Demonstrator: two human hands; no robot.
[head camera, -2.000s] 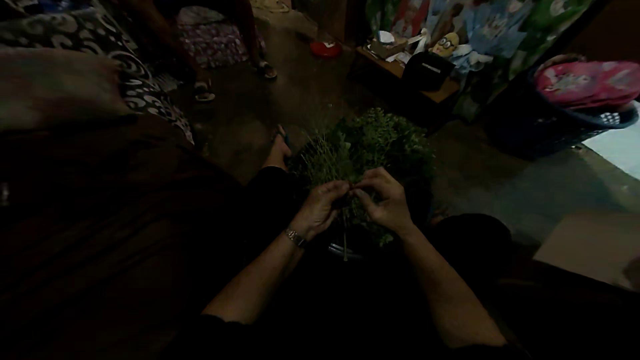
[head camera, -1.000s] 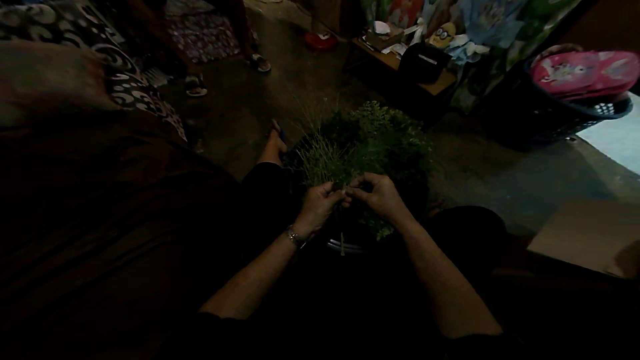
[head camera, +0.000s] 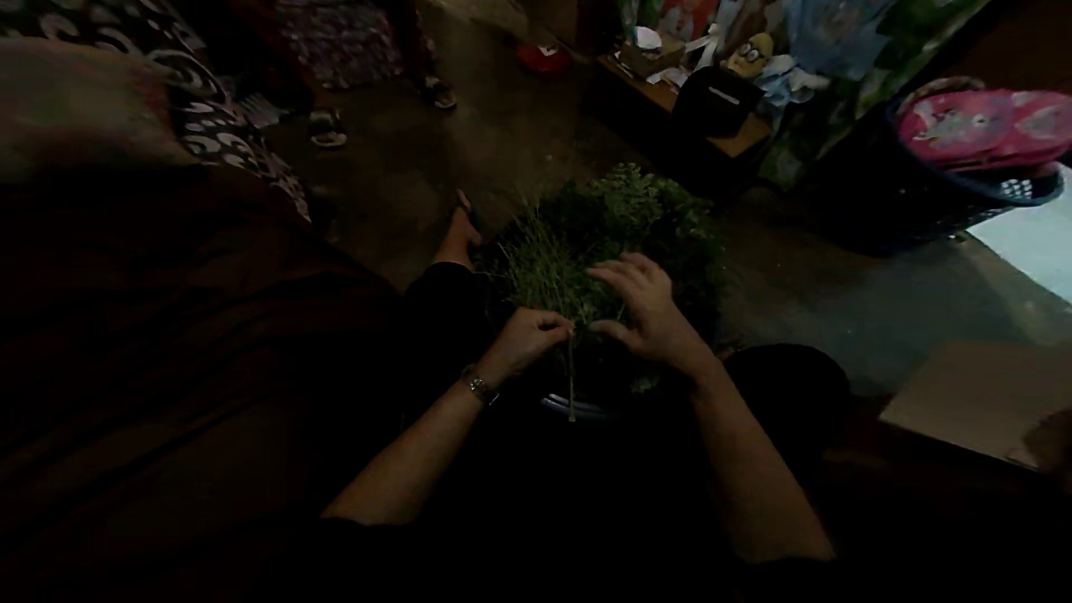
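A heap of leafy green stems (head camera: 636, 205) fills a round container, whose pale rim (head camera: 578, 408) shows below my hands. My left hand (head camera: 532, 339), a metal watch on its wrist, pinches a thin green stem (head camera: 572, 381) between thumb and fingers; the stem's lower end hangs over the rim. Just to the right, my right hand (head camera: 641, 310) is spread above the greens, thumb and fingers apart, with nothing seen in it. Finer, straw-like stalks (head camera: 540, 260) stand up behind my left hand. Dim light hides the container's sides.
Dark cloth with a patterned cover (head camera: 226, 126) lies left. Another person's sandaled feet (head camera: 327, 130) are on the floor ahead. A low wooden table (head camera: 741, 138) holds a black bag (head camera: 718, 100) and a yellow toy (head camera: 749, 54). Right are a dark basket (head camera: 879, 180) with pink items and cardboard (head camera: 980, 398).
My right hand has opened and moved away from my left hand; both hands were together at the stems before. My left hand keeps its pinch.
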